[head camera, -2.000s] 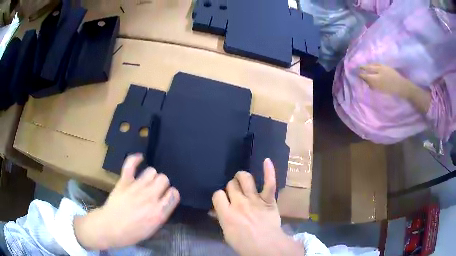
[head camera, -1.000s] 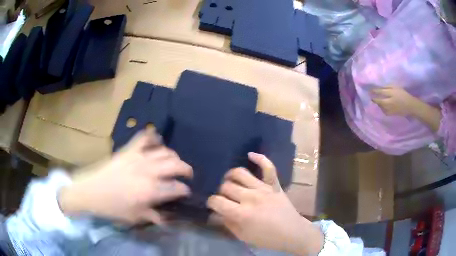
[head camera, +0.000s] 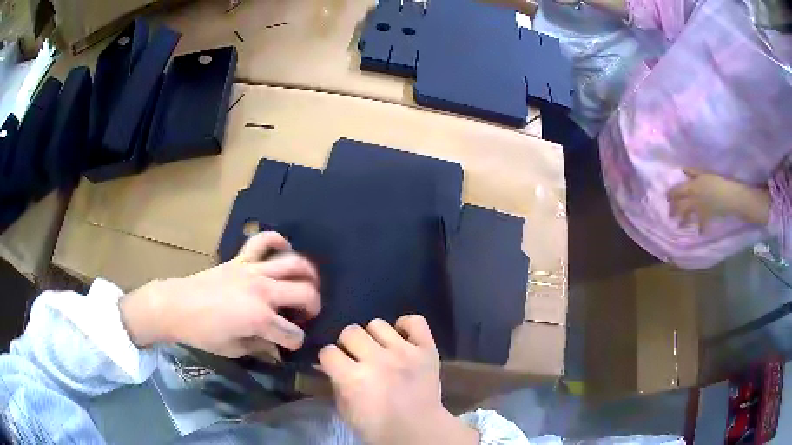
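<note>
A black box blank (head camera: 373, 235) lies flat on a tan carton in front of me, its slotted side flaps spread left and right. The holed flap (head camera: 273, 187) at the left shows one tan hole; my left hand covers part of it. My left hand (head camera: 247, 300) is over the left fold of the blank with curled fingers; its fingertips are dark and blurred. My right hand (head camera: 386, 374) has its fingers curled at the near edge of the centre panel, its thumb hidden. A dark fold line stands at the panel's right side.
Finished black boxes (head camera: 191, 109) lean in a row at the left. A second blank stack (head camera: 473, 61) lies on the far carton. A person in a pink smock (head camera: 686, 113) stands at the right. A red crate (head camera: 754, 404) is at the lower right.
My right hand has moved left from the right flap to the near edge of the centre panel. My left hand has moved up onto the left fold. The view has shifted slightly.
</note>
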